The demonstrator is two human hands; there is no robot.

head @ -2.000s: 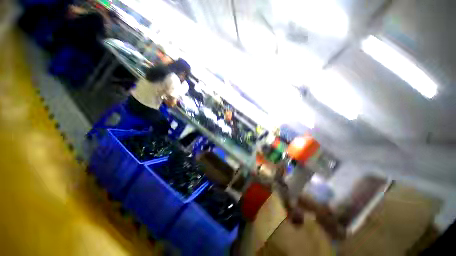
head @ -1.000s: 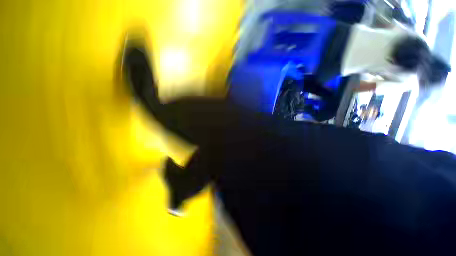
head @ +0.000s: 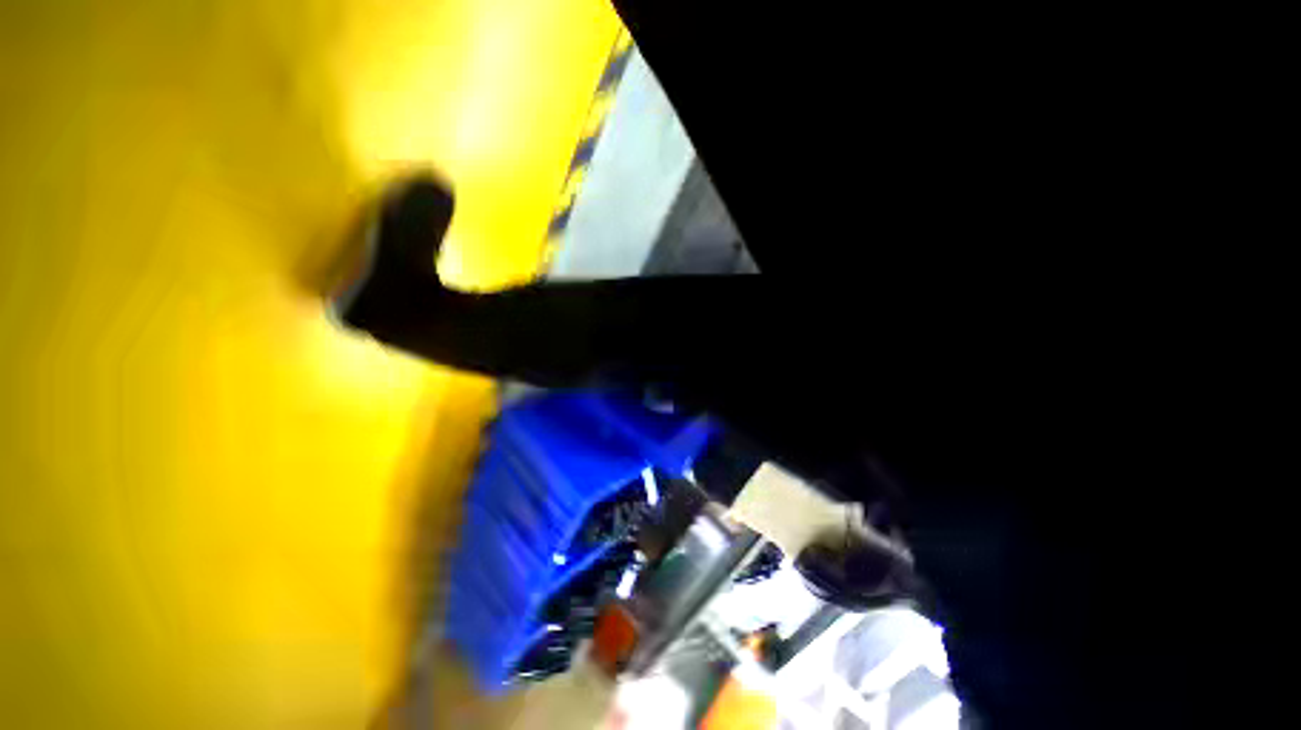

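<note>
Neither of my hands can be made out; a large dark shape, seemingly my own clothing and a leg with a shoe, fills the right side and reaches left over the yellow floor. Nearest in front are deep blue totes in a row at the lower middle, tilted in the picture and blurred. Black cables lie inside them.
The yellow walkway covers the left side. Black-and-yellow floor tape borders a grey floor strip at the top. A person in a light top is beside the totes. A blurred red-orange item lies near them.
The view has swung again. The totes and the person now show at the lower middle instead of the upper right, and the dark shape covers more of the right side.
</note>
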